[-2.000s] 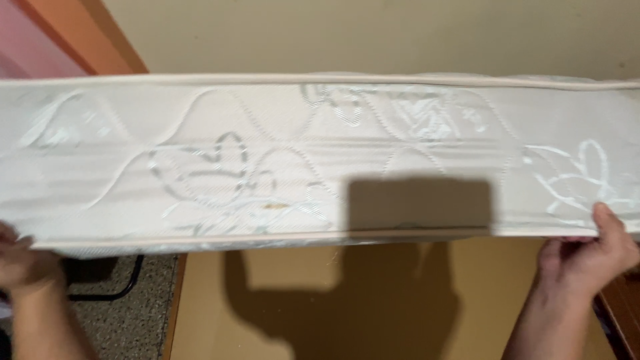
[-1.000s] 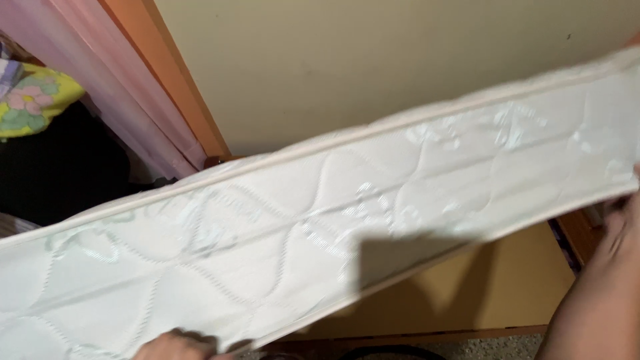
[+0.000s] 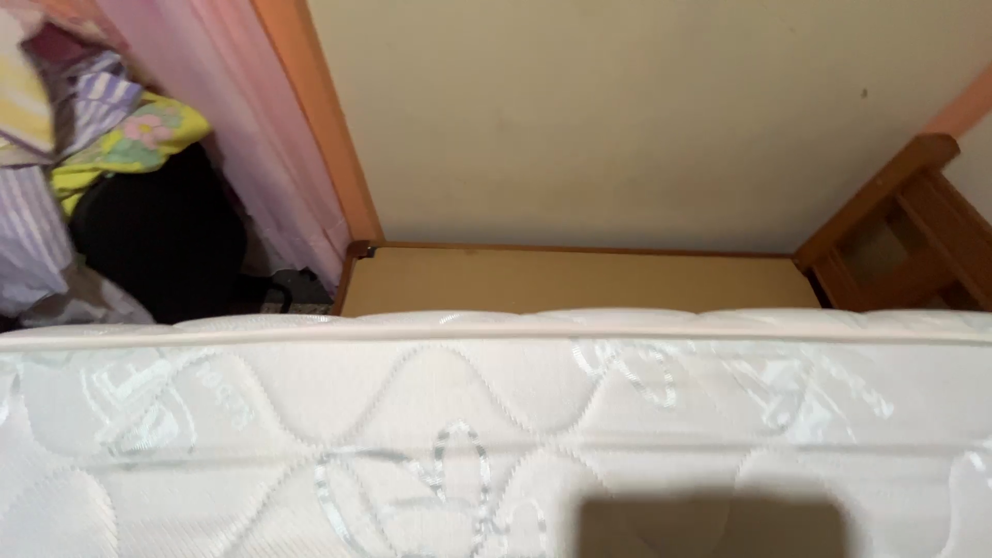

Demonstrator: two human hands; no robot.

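Observation:
A white quilted mattress (image 3: 403, 403) with piped edging and a shiny woven pattern stands on its side across the lower part of the view, its narrow side facing me. Beyond its top edge shows the flat tan board of a wooden bed frame (image 3: 581, 280), partly hidden by the mattress. Neither my left hand nor my right hand is in the picture, so what they hold cannot be seen. A dark shadow falls on the mattress low at the right.
A wooden headboard or footboard (image 3: 876, 209) rises at the right. Behind the frame is a beige wall (image 3: 581, 116). At the left are a pink curtain (image 3: 256, 139), a black chair or bag (image 3: 163, 232) and a heap of clothes (image 3: 101, 124).
The mattress, tilted a second ago, now lies level across the view and lower, so more of the bed frame shows. Both hands have left the picture.

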